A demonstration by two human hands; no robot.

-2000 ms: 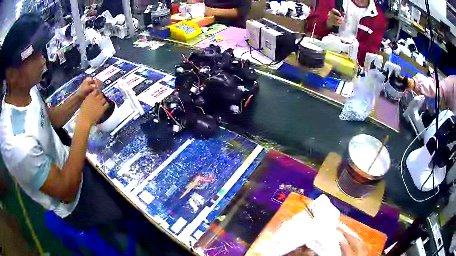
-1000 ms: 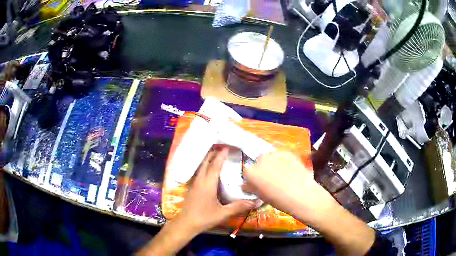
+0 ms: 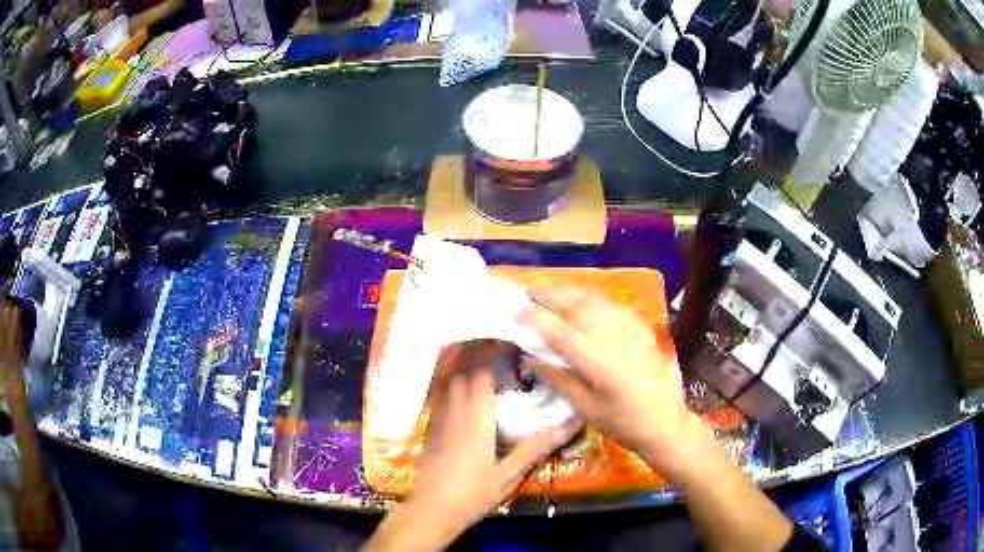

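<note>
The white housing (image 3: 415, 329) lies on the orange work pad (image 3: 631, 293), its glossy arm towards the upper left. Its round white cup (image 3: 529, 401) faces up near the pad's middle. My left hand (image 3: 466, 431) holds the cup from the left, with the thumb along its lower rim. My right hand (image 3: 604, 372) rests on the housing and the cup's upper right side, fingers spread over it. Whether the right fingers hold a small part cannot be told. Dark wires stick out below the cup, at the pad's near edge.
A grease tin (image 3: 520, 192) with a dip stick stands on a tan board (image 3: 448, 205) behind the pad. The upright dark screwdriver (image 3: 712, 270) and screw feeders (image 3: 804, 313) are at the right. Black sub-assemblies (image 3: 178, 151) lie left. A fan (image 3: 863, 54) and blue crate (image 3: 960, 485) are right.
The view has swung from the neighbouring worker to the pad. Since one second ago, my right hand has moved from inside the cup to its upper right side and opened out. My left hand still holds the cup.
</note>
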